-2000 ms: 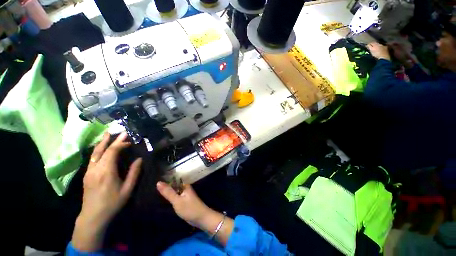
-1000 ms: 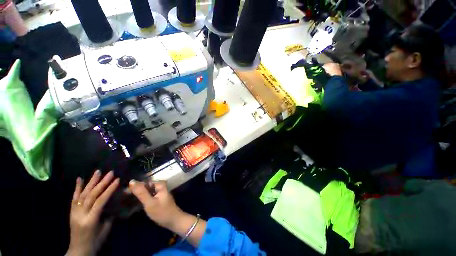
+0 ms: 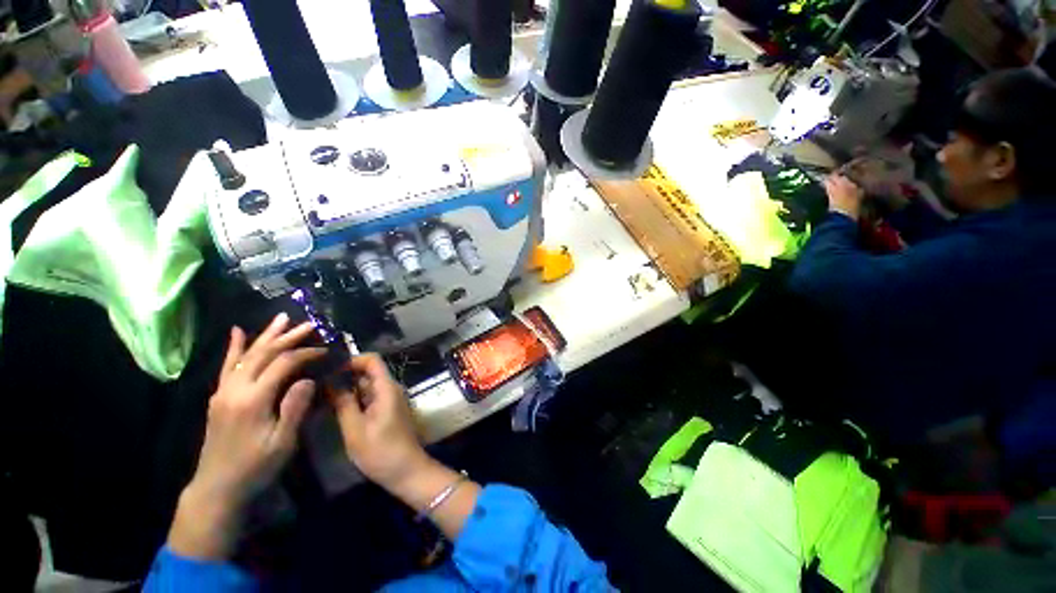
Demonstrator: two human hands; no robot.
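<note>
Black fabric with a pale green panel lies to the left of and in front of the white overlock machine. My left hand lies on the black fabric just in front of the needle area, fingers spread. My right hand is beside it at the table edge, thumb and fingers pinched together near the presser foot. Dark cloth shows at its fingertips; whether a small tool is in the palm cannot be told.
A phone with an orange-red screen and a knotted grey-blue rag lie right of my hands. A yellow-orange object is behind. Green and black pieces lie at right. A person in blue works beyond.
From lying lower on the fabric, both hands have moved up to the needle area and closer together. The view has shifted, so the machine appears further right than one second ago.
</note>
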